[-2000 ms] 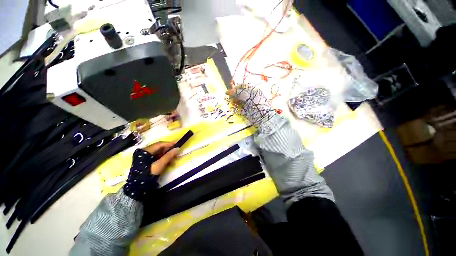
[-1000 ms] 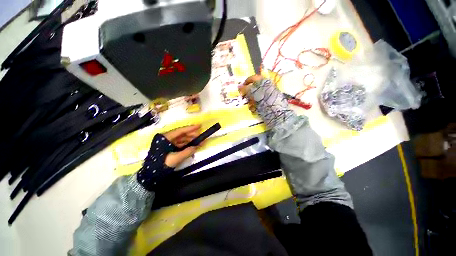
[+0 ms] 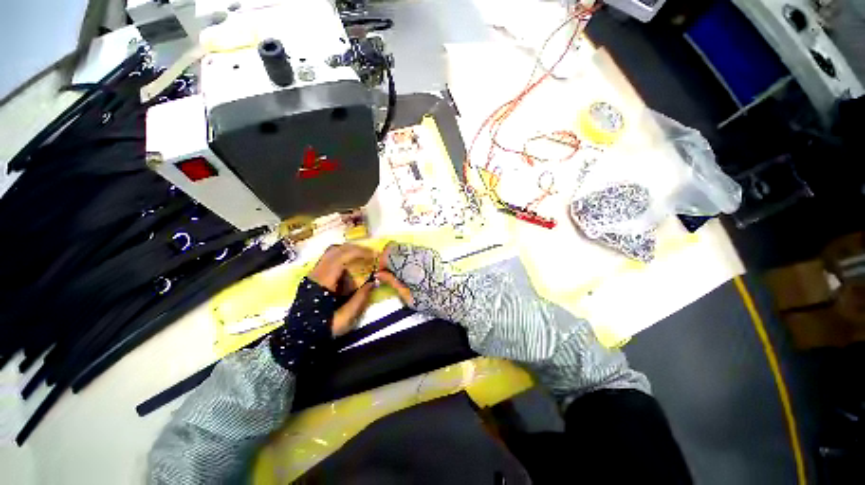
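My left hand [image 3: 332,294], in a black dotted fingerless glove, is closed around a black strap [image 3: 180,390], whose tail sticks out to the lower left. My right hand [image 3: 408,275], in a pale patterned glove, meets it fingertip to fingertip. A small silvery glint shows between the fingers; whether it is a ring I cannot tell. The strap end is hidden by the fingers. Plain black straps [image 3: 398,355] lie stacked under my hands. The sewing machine head [image 3: 299,156] is just beyond them.
Finished black straps [image 3: 95,256] with silver rings fan out at left. Loose rings [image 3: 446,208] lie right of the needle area. Red-handled snips [image 3: 531,219], red cord [image 3: 550,142], yellow tape [image 3: 601,122] and a clear bag of rings [image 3: 615,213] lie at right.
My right hand has left the loose rings and come to my left hand. The strap in my left hand now trails to the lower left. The camera view has shifted.
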